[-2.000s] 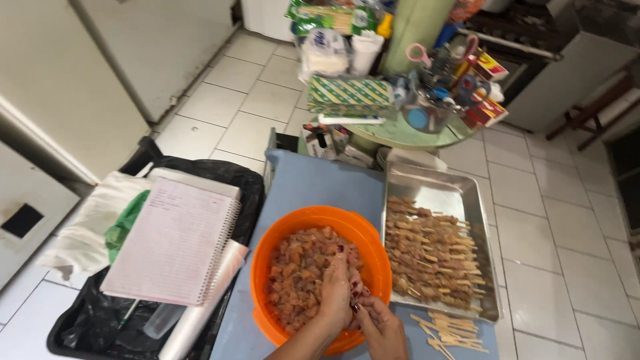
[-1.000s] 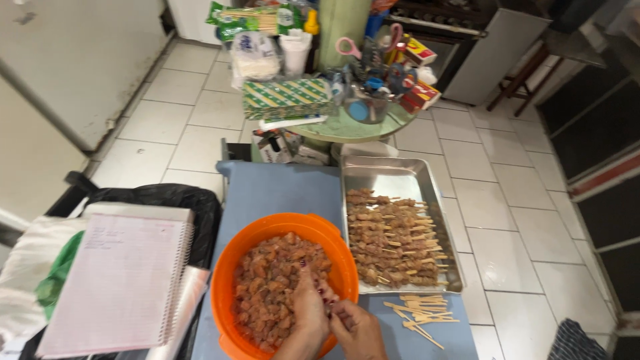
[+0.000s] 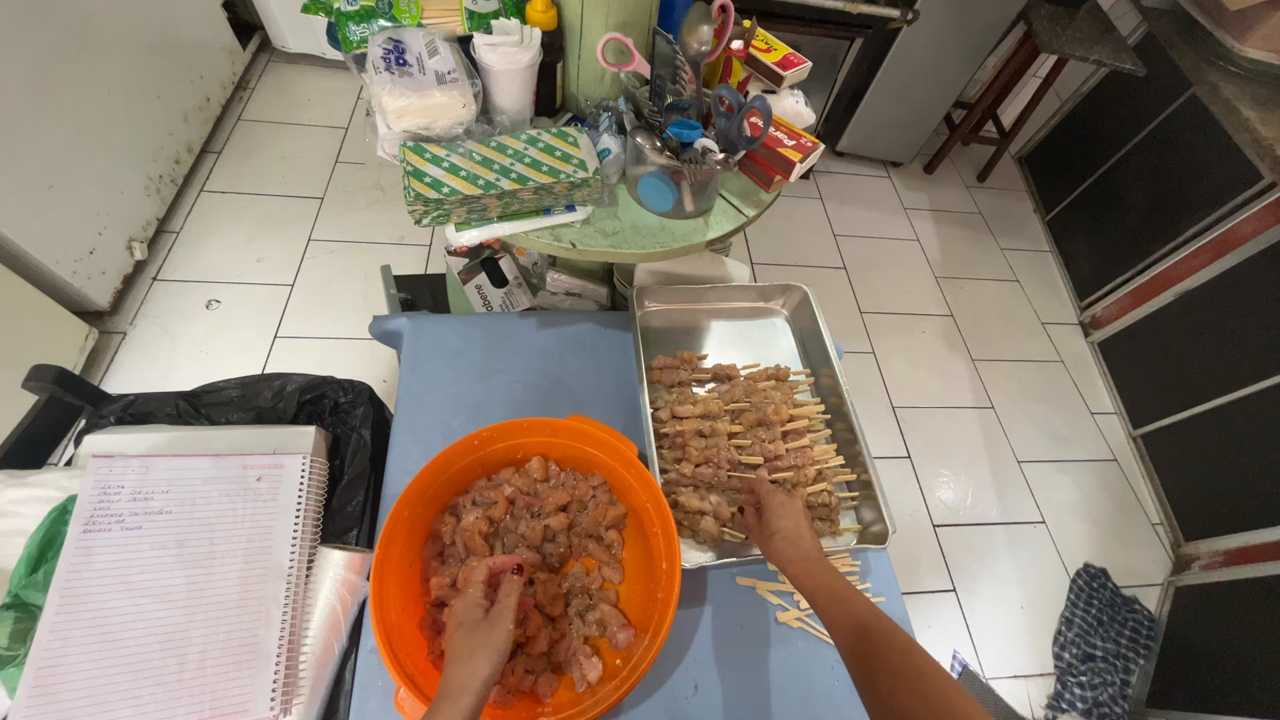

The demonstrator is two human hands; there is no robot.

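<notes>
My left hand [image 3: 480, 610] is in the orange plastic bowl [image 3: 655, 560], its fingers touching the diced raw meat [image 3: 545, 510]; whether it grips a piece I cannot tell. My right hand [image 3: 780, 520] reaches over the near part of the metal tray [image 3: 735, 310], its fingertips at a skewer on the pile of raw meat skewers [image 3: 745, 430]. That skewer's wooden end shows beside my fingers. Loose wooden skewers [image 3: 800, 600] lie on the blue tabletop [image 3: 510, 360] just below the tray, partly under my right forearm.
At the left, a ruled spiral notebook [image 3: 190, 600] with writing lies beside a plastic roll [image 3: 335, 620] and a black bag [image 3: 330, 400]. Beyond the tray, a round green table [image 3: 600, 235] holds a patterned packet [image 3: 500, 170], a container of utensils [image 3: 675, 180], scissors and matchboxes.
My right hand has moved from the bowl, beside my left hand, to the skewers in the tray. My left hand has stayed over the bowl. The hands are now apart.
</notes>
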